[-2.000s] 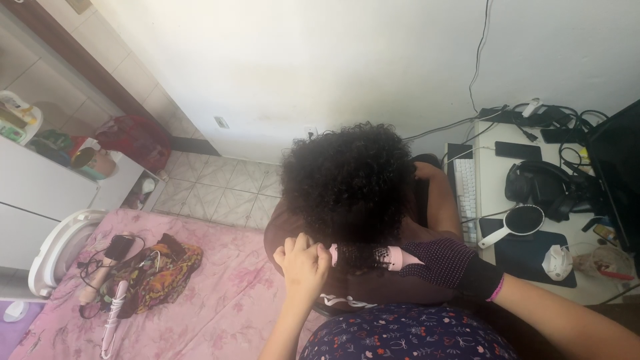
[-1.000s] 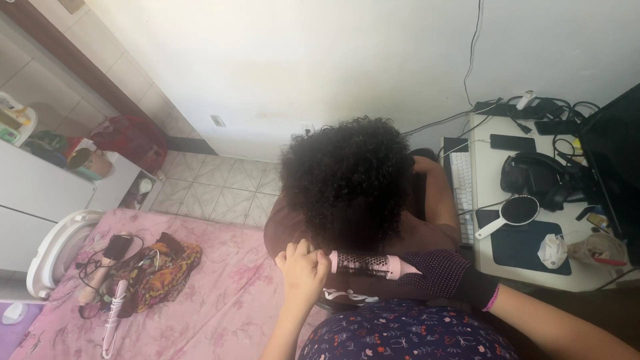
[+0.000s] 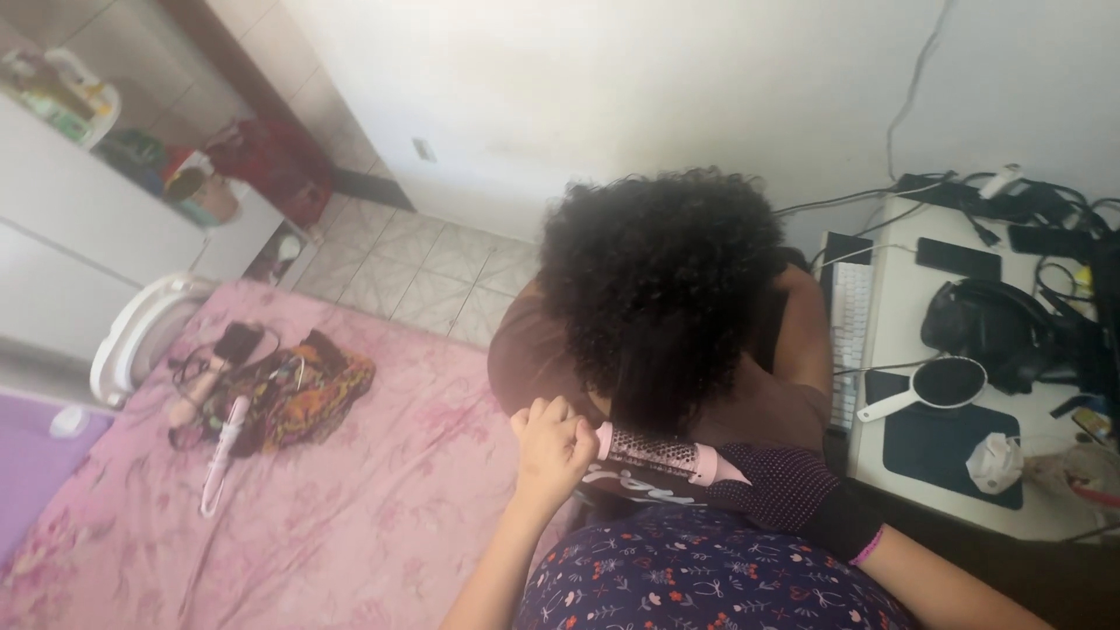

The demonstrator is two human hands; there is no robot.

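Observation:
A seated person in a brown shirt has dark curly hair (image 3: 661, 271), with a straighter section at the back of the head. Against the lower ends of that section lies a pink round hair brush (image 3: 652, 453) with a perforated barrel, held level. My right hand (image 3: 783, 490), in a black glove with small dots, is closed around the brush's handle. My left hand (image 3: 553, 442), bare and with curled fingers, is at the pink tip of the barrel; whether it grips the tip is not clear.
On the left, a bed with a pink sheet (image 3: 420, 525) holds a pink styling iron (image 3: 229, 437) and a patterned cloth (image 3: 324, 394). On the right, a desk (image 3: 910, 210) bears a white paddle brush (image 3: 949, 382), headphones (image 3: 989, 324), cables and a keyboard (image 3: 850, 324).
The brush was over the hair near the neck two seconds ago, with hair across its barrel; both hands and the brush have since moved down the hair, and more of the barrel shows.

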